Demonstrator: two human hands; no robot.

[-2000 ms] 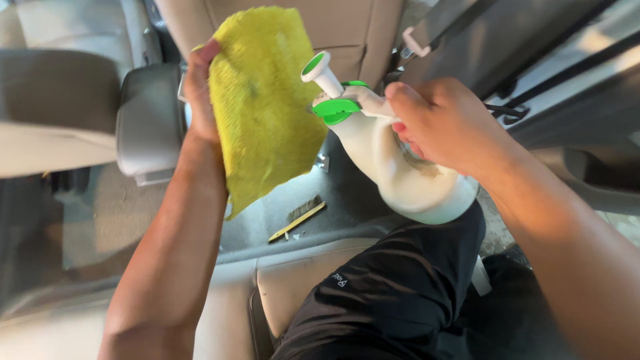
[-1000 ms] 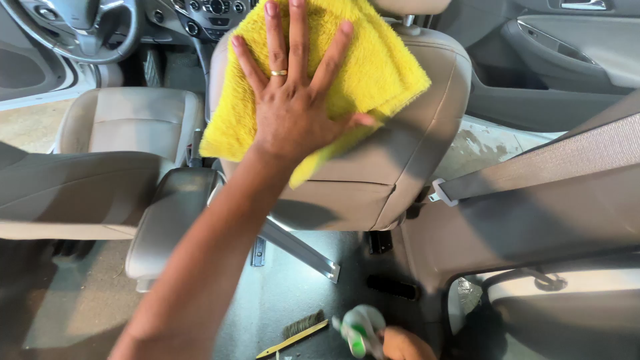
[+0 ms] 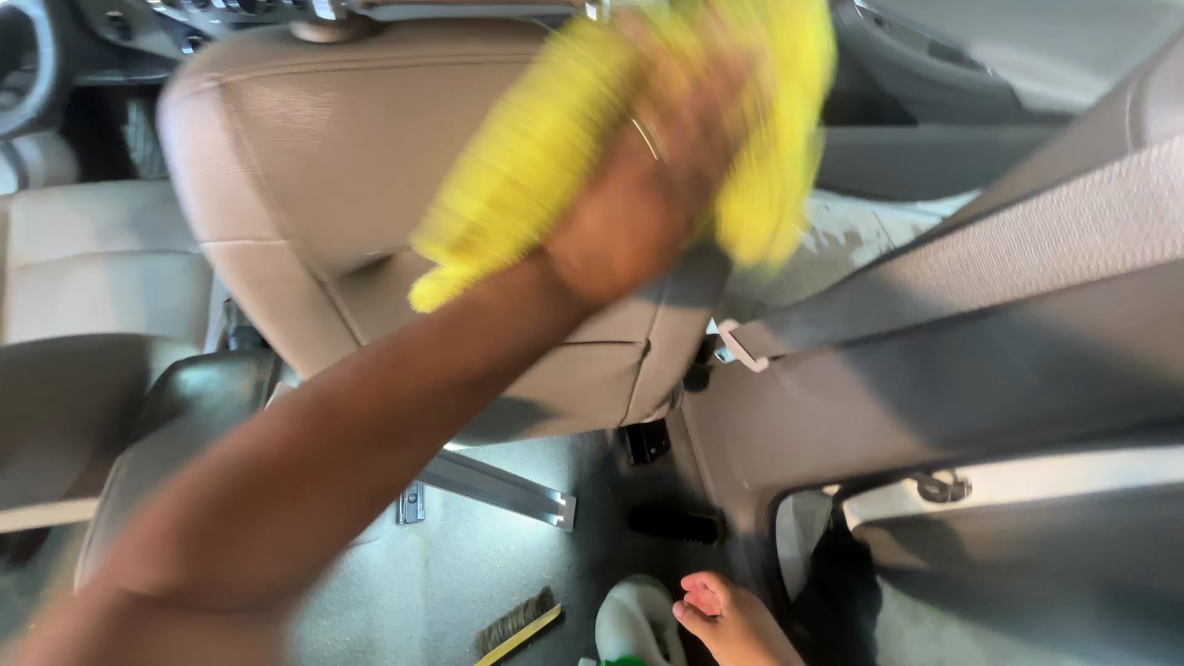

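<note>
My left hand, with a ring on one finger, holds a yellow microfiber cloth at the upper right part of the beige front seat's back. Both hand and cloth are blurred. At the bottom edge my right hand is empty, its fingers loosely curled, just right of a white spray bottle with green trim. The bottle is at floor level and its lower part in view is cut off by the frame. Left of it a brush with dark bristles and a yellow wooden handle lies on the floor.
A seat belt with its metal tongue hangs by the door pillar at the right. A metal seat rail runs along the floor. The center console stands at the left.
The spray bottle, in my raised right hand two seconds ago, is now low beside that hand, which has let go. My left hand has brought the cloth from midair to the seat back.
</note>
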